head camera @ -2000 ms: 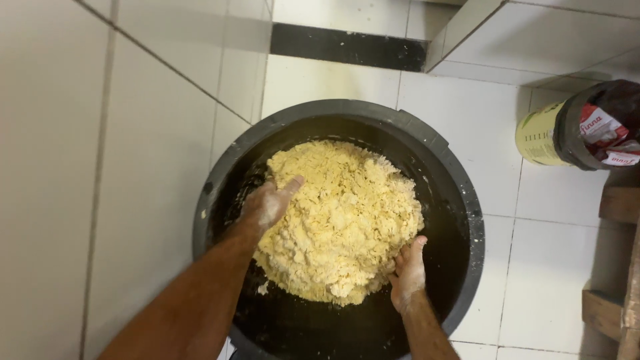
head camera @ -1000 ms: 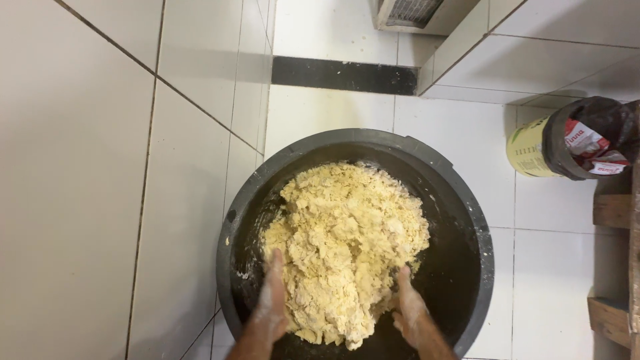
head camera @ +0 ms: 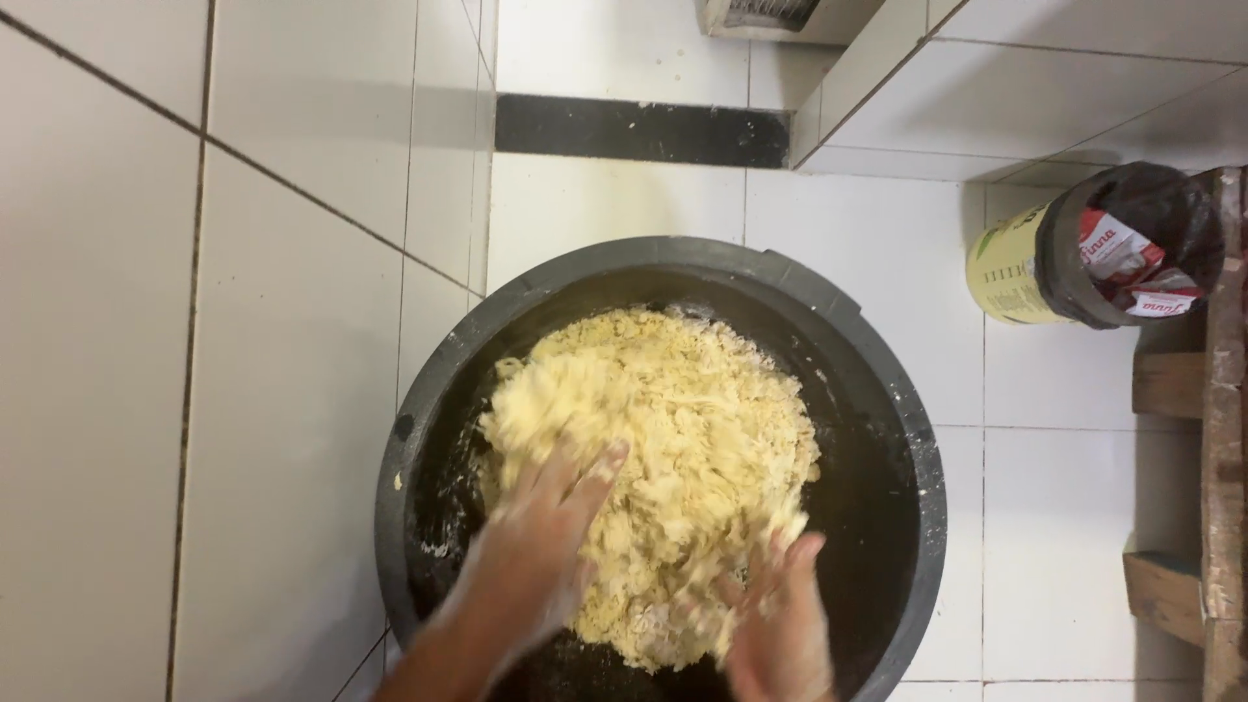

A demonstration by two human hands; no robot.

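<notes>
A large round black plastic tub (head camera: 902, 429) holds a mound of crumbly yellow dough (head camera: 682, 419). My left hand (head camera: 546, 526) reaches over the mound's near left part, its fingers spread against the dough and blurred by motion. At the mound's near right edge is my right hand (head camera: 780, 614), thumb up and palm turned inward, its fingertips touching loose dough. Both hands have pale dough or flour on them. Whether either hand grips a lump is hidden by blur. Flour smears mark the tub's inner wall.
A tiled wall (head camera: 283, 390) rises close on the left. At the right, a yellow bucket (head camera: 1009, 263) lined with a black bag holds red and white wrappers, beside a wooden rack (head camera: 1224, 439). A tiled ledge (head camera: 1024, 88) juts in at the upper right.
My left hand has moved from the mound's near left side onto its top. My right hand stays at the near right edge. The dough's shape has shifted, spreading more to the left.
</notes>
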